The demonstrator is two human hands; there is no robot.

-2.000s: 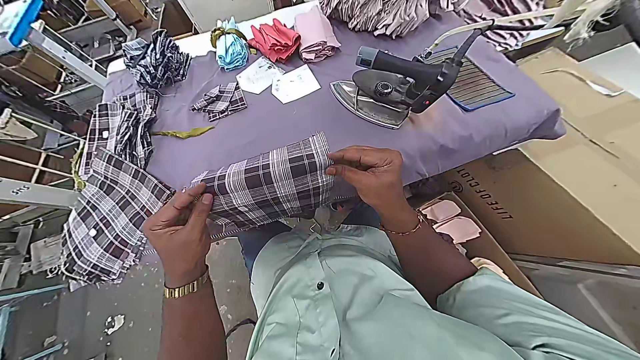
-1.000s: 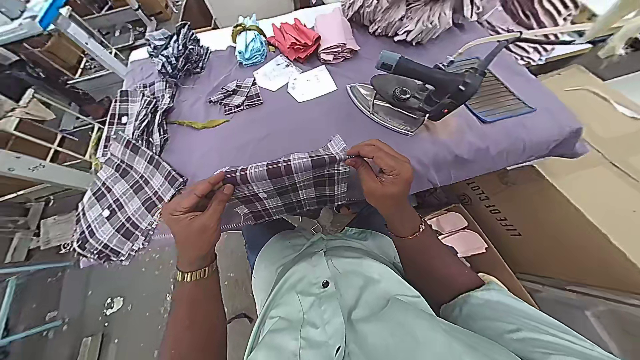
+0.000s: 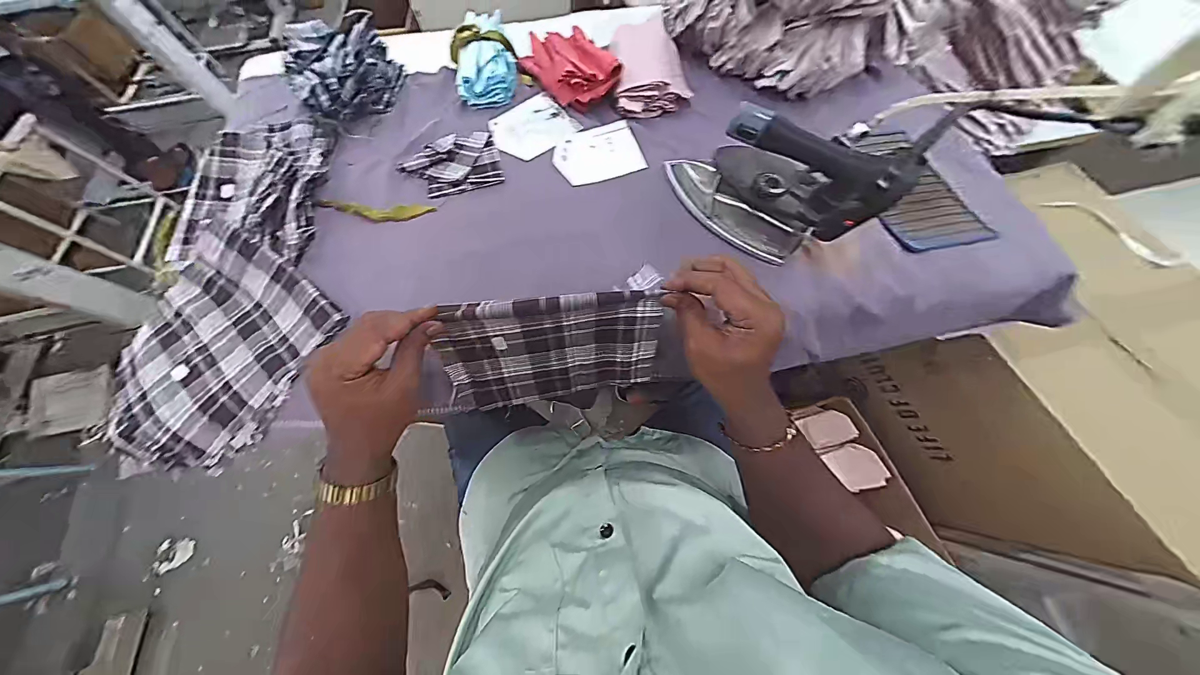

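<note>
A dark plaid fabric piece (image 3: 558, 347) is stretched between both hands at the near edge of the purple-covered ironing table (image 3: 506, 248). My left hand (image 3: 370, 384) pinches its upper left corner between thumb and fingers. The upper right corner is pinched by my right hand (image 3: 727, 328). A small white sticker is on the cloth. The steam iron (image 3: 797, 183) lies beyond my right hand, its dark handle toward the right. More plaid pieces (image 3: 220, 347) hang over the table's left edge. A small folded plaid piece (image 3: 457, 163) lies near two white card templates (image 3: 600, 153).
Bundles of blue (image 3: 486, 66), red (image 3: 572, 67) and pink cloth (image 3: 649, 67) sit at the back, beside a striped fabric heap (image 3: 797, 37). A wire-ribbed iron rest (image 3: 937, 206) lies at right. Cardboard boxes (image 3: 937, 450) stand below the table's right side.
The plaid piece has been turned in the hands; its top edge now runs nearly level and the cloth hangs below it. Both hands keep their pinch on it.
</note>
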